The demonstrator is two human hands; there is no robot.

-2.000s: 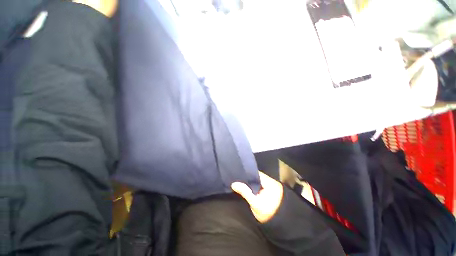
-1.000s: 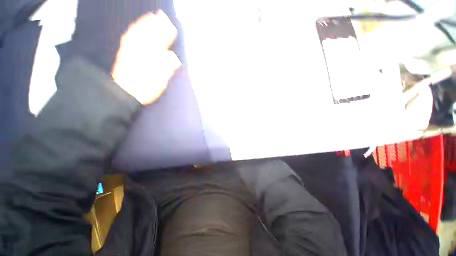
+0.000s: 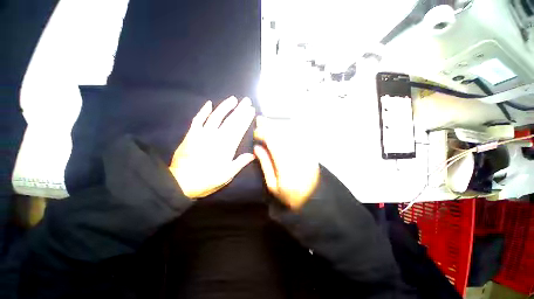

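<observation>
A large dark navy garment panel point(image 3: 175, 52) lies over the white table point(image 3: 345, 134), from the top edge down to the wearer's lap. My left hand point(image 3: 214, 146) lies flat on the panel near its right edge, palm down, fingers a little apart. My right hand point(image 3: 287, 157) is at the panel's right edge, close beside my left hand. Its fingertips are at the fabric edge, overexposed and blurred, so whether they pinch the cloth cannot be told.
A smartphone point(image 3: 397, 117) lies on the table at right. The white sewing machine point(image 3: 492, 70) with a small display is at upper right. Below it is a tray with a white round item point(image 3: 461, 170) and cables. A red basket point(image 3: 445, 233) with dark fabric is at lower right.
The view has shifted, showing more of the machine. My left hand has moved down along the panel. My right hand, out of sight a second ago, is now at the panel's right edge.
</observation>
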